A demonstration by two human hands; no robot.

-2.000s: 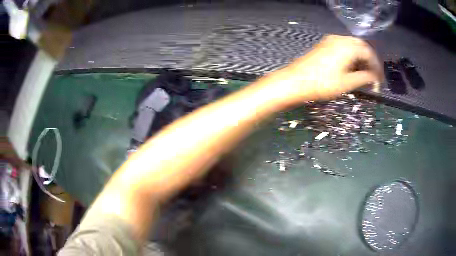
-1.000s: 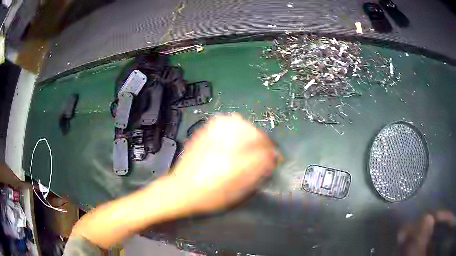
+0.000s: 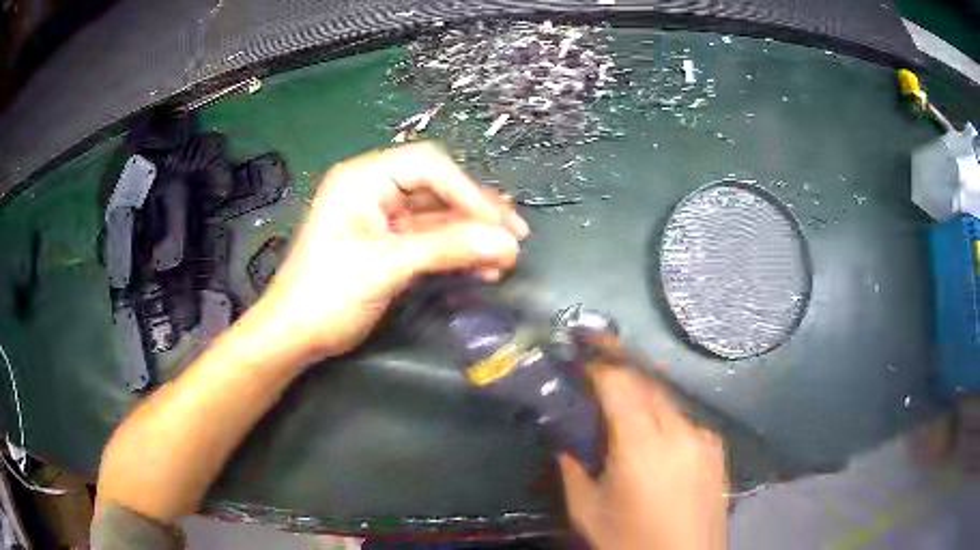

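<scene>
My left hand [image 3: 376, 242] is over the middle of the green mat, with its thumb and fingertips brought together. Whether something small is between the fingertips cannot be told. My right hand [image 3: 645, 451] is low at centre, wrapped around the dark barrel of an electric screwdriver [image 3: 527, 376] with a yellow band. The tool is blurred and slants up and left, its front end below my left fingers. Part of a rounded housing [image 3: 586, 320] shows behind the tool, mostly hidden. The round dimpled screw tray [image 3: 736, 269] lies right of centre on the mat.
A heap of black housings and grey plates [image 3: 167, 231] lies at left. A pile of silver metal pieces [image 3: 527, 81] is at the far edge. A yellow-ended tool [image 3: 913, 88], a white lump [image 3: 948, 175] and a blue block [image 3: 959, 301] stand at far right. A white cord [image 3: 13, 403] hangs at left.
The view has shifted right. My right hand, blurred at the lower right before, now holds the screwdriver at centre. My left hand has turned from a closed, knuckles-up pose to fingertips together.
</scene>
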